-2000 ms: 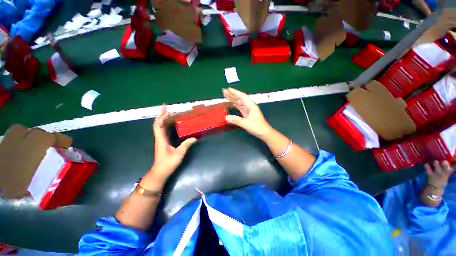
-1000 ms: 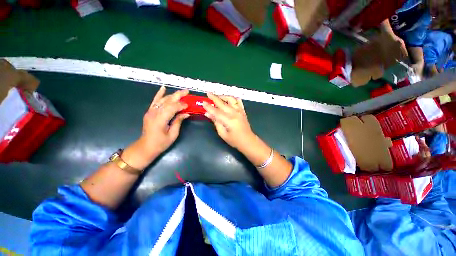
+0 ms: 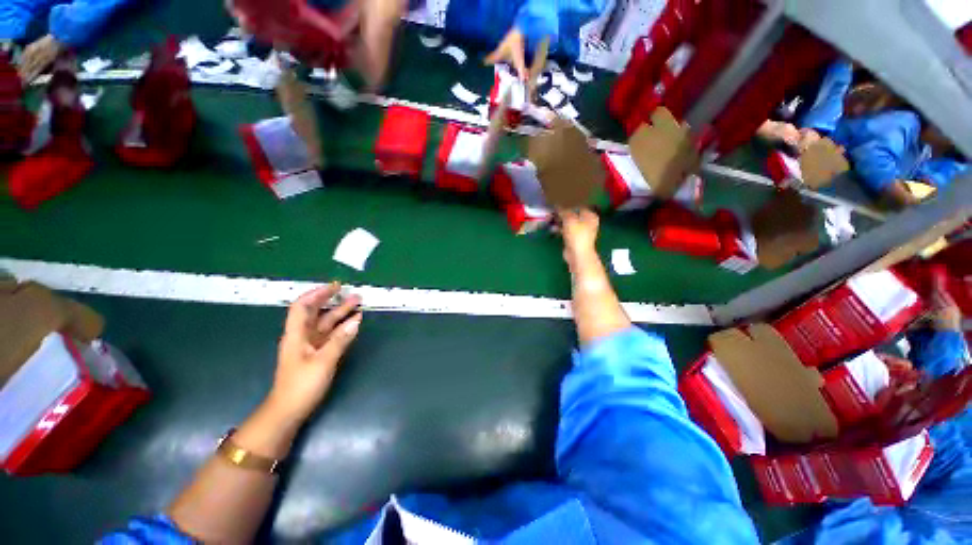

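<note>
My left hand is raised over the worktop near the white edge strip, empty, with its fingers curled loosely apart. My right hand reaches across the strip over the green belt. It is at the near edge of an open red box with a raised brown lid flap. The fingers are partly hidden, so I cannot tell whether they grip the box. A white insert shows in the box.
Open and closed red boxes stand along the green belt. A large open red box stands at left. Piled red boxes are at right, below a grey metal rail. Loose white slips lie on the belt. Other workers' hands are beyond.
The small red box has left my hands. My right arm has stretched forward to the belt, and my hands have moved apart. The view has shifted, showing more of the far side.
</note>
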